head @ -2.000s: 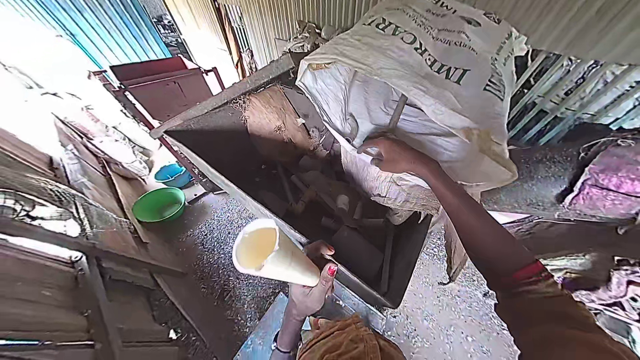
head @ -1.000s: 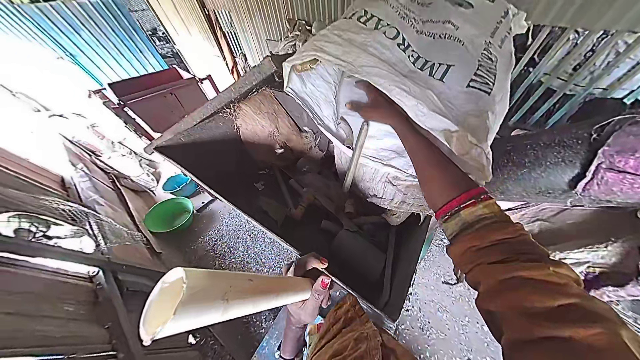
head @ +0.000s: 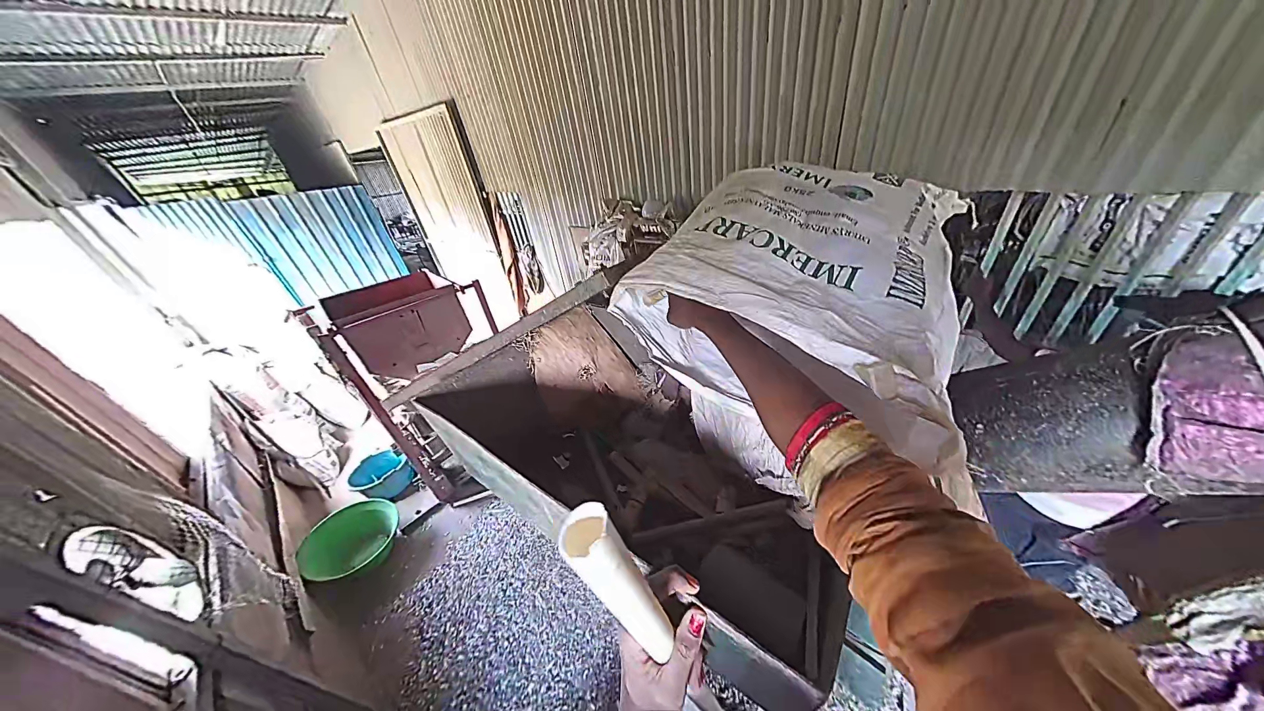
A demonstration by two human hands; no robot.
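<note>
My left hand (head: 671, 632) is closed around the lower end of a cream-coloured tube (head: 617, 578), which tilts up and to the left at the near edge of a dark metal bin (head: 494, 464). A large white woven sack (head: 790, 247) with printing on it lies over the bin's far right side. My right arm reaches to the sack's open mouth, where my right hand (head: 691, 314) is partly inside the folds; its fingers are hidden. Loose pieces (head: 652, 474), several of them long, lie in the shadowed bin.
A green basin (head: 348, 541) and a blue basin (head: 381, 474) stand on the floor to the left. Behind them is a dark red metal frame (head: 400, 326). A corrugated metal wall (head: 691, 89) rises behind the bin. Pink-purple wrapped material (head: 1210, 415) sits at the right.
My right hand has gone further into the sack's mouth, and the pale stick seen beside it earlier no longer shows. The tube has swung from pointing left to pointing up-left. The view has tilted up.
</note>
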